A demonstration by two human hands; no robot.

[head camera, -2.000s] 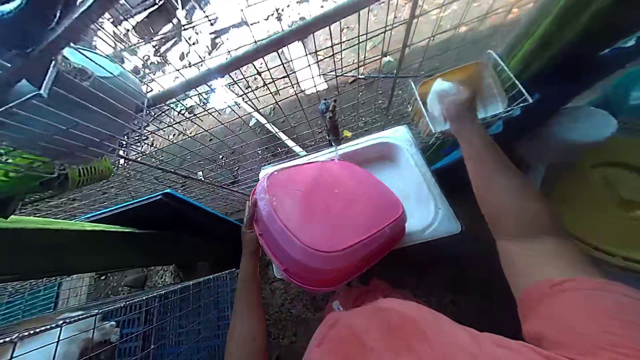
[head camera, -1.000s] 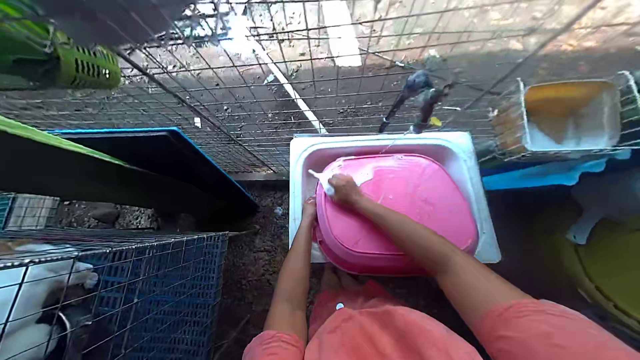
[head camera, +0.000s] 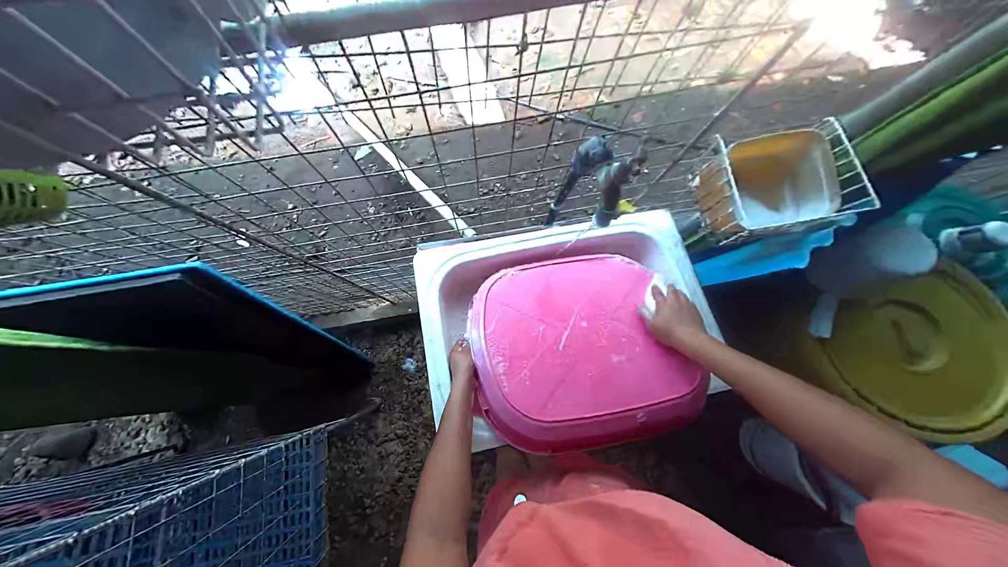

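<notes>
A pink plastic basin, bottom up and wet with suds, lies over the white sink. Its left rim is gripped by my left hand, the fingers partly hidden beneath it. At the basin's upper right edge, my right hand presses a white cloth or sponge on the surface. A thin stream of water falls from the faucet behind the basin.
A wire rack holding a plastic container hangs on the wire mesh fence at right. A yellow-green lid is at far right, a black panel with blue edge at left, a blue crate lower left.
My right hand has come from the hanging container to the basin with the white cloth or sponge, then moved across from its left side to its right edge. The left hand stays at the rim.
</notes>
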